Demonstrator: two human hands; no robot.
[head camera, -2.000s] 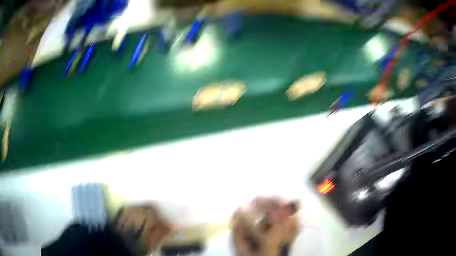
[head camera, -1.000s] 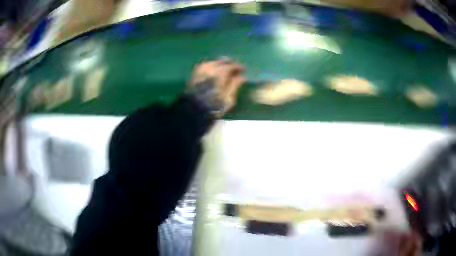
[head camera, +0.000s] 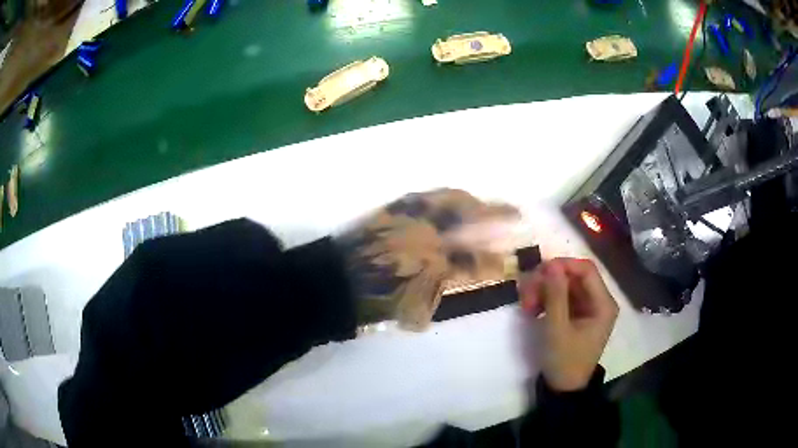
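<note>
A jig sits on the white bench top; its black lower strip (head camera: 477, 300), a black stop block (head camera: 528, 257) and a thin beige edge (head camera: 464, 285) show. My left hand (head camera: 424, 249), in a dark sleeve, lies over the jig and hides most of it. It is blurred, and whether it grips a part under it cannot be told. My right hand (head camera: 573, 306) is at the jig's right end, thumb and fingertips close together. Whether a small part is between them cannot be told.
Beige shells (head camera: 347, 83) lie on the green belt (head camera: 236, 114) beyond the bench, with blue cylinders (head camera: 87, 57) farther off. A black fixture (head camera: 604, 192) with a red light is at right, near a red cord (head camera: 691, 48). A silver ridged stack (head camera: 150, 232) and grey blocks (head camera: 24, 324) are at left.
My left hand has come back from over the belt to the jig. My right hand has moved from the lower right to the jig's right end. The camera view has shifted and is sharper.
</note>
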